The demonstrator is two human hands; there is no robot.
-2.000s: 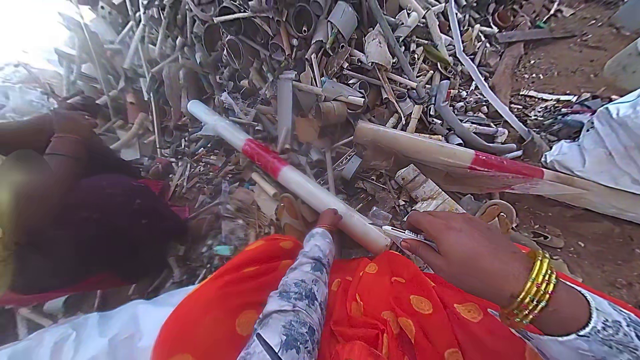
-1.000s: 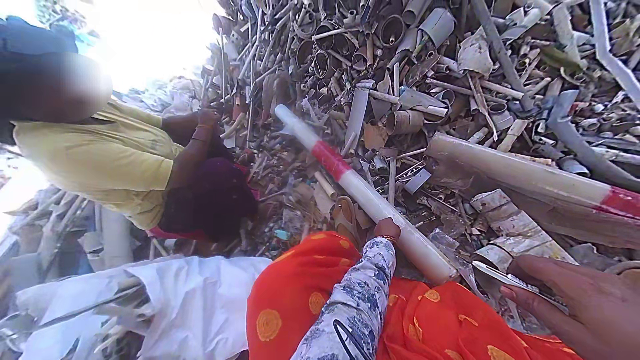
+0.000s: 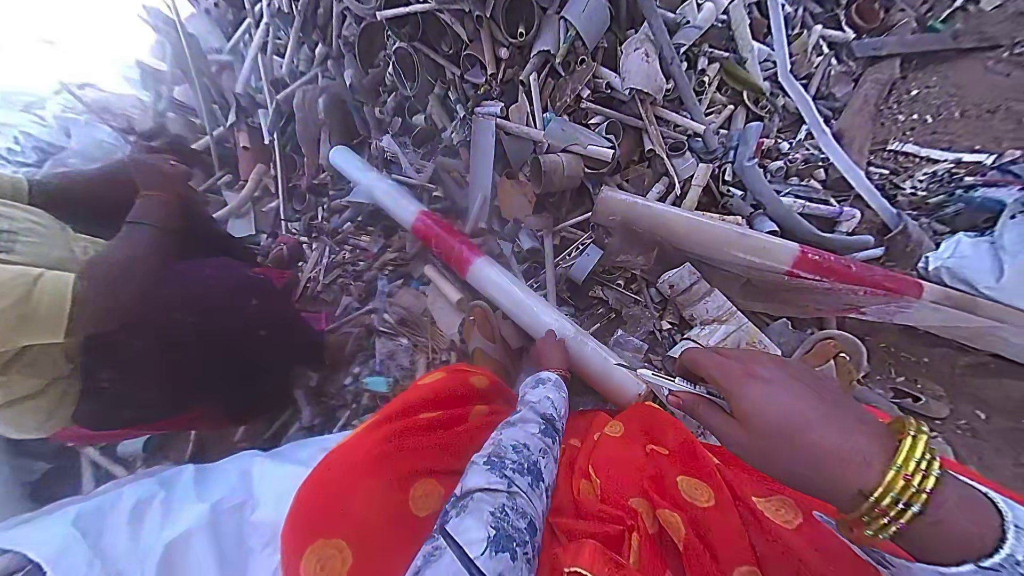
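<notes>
A white plastic pipe with a red band [image 3: 512,290] lies slantwise in front of me, its near end against my orange-clad lap. My left hand [image 3: 549,354] grips the pipe near that end. In my right hand [image 3: 760,408] is a slim cutting tool, apparently a utility knife [image 3: 680,384], its tip at the near end of the pipe. A second white pipe with a red band [image 3: 856,270], partly in clear film, lies on the right.
A heap of scrap plastic pipes [image 3: 480,48] spreads across the far side. Another person [image 3: 152,320] sits at the left. White sacking [image 3: 176,504] lies at lower left, a sandal [image 3: 836,356] at right, and a dirty white piece [image 3: 712,308] beyond my right hand.
The view swung left and back. My right hand with the tool, away from the pipe a second ago, is now at its near end. My left hand has stayed on the pipe.
</notes>
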